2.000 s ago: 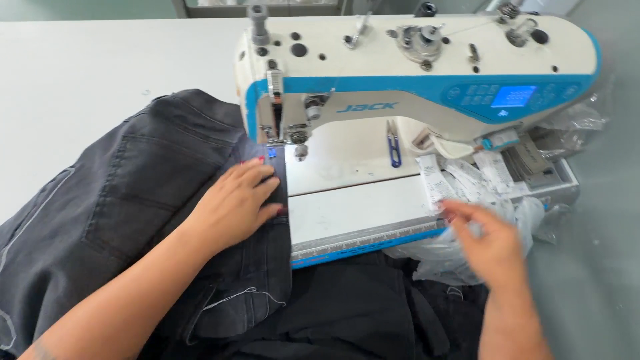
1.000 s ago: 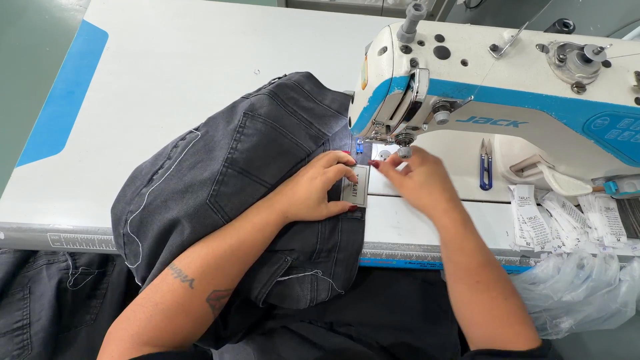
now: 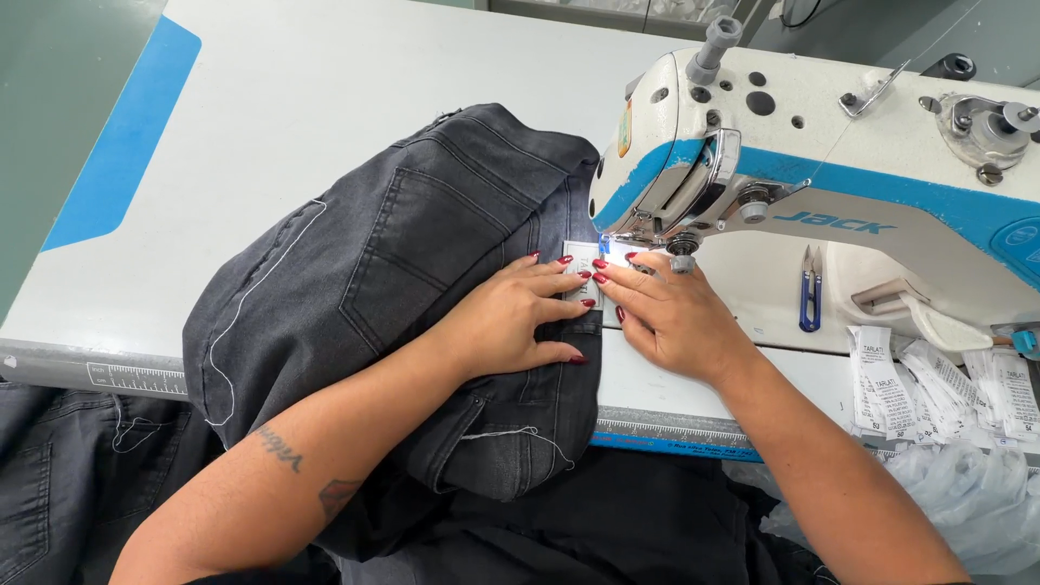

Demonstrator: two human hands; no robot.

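Observation:
Black denim trousers (image 3: 455, 219) lie bunched on the sewing table, their waistband edge under the needle area of a white and blue Jack sewing machine (image 3: 812, 171). A pale fabric label (image 3: 582, 280) with writing rests on the waistband. My left hand (image 3: 520, 313) lies flat on the denim, its fingertips pressing the label's left side. At the label's right edge, close to the presser foot, are the fingertips of my right hand (image 3: 678, 317). The exact grip of the right fingers is hard to see. The needle is hidden behind the machine head.
Blue-handled thread snips (image 3: 810, 292) lie on the machine bed. Printed care labels (image 3: 886, 382) are piled at the right, above a clear plastic bag (image 3: 967, 496). A ruler strip (image 3: 146, 379) runs along the table's front edge. More dark denim (image 3: 81, 479) hangs at the lower left.
My right hand has moved left from the care labels, seen beside it two seconds ago, to the label on the waistband. Both hands now press there. The view has shifted left.

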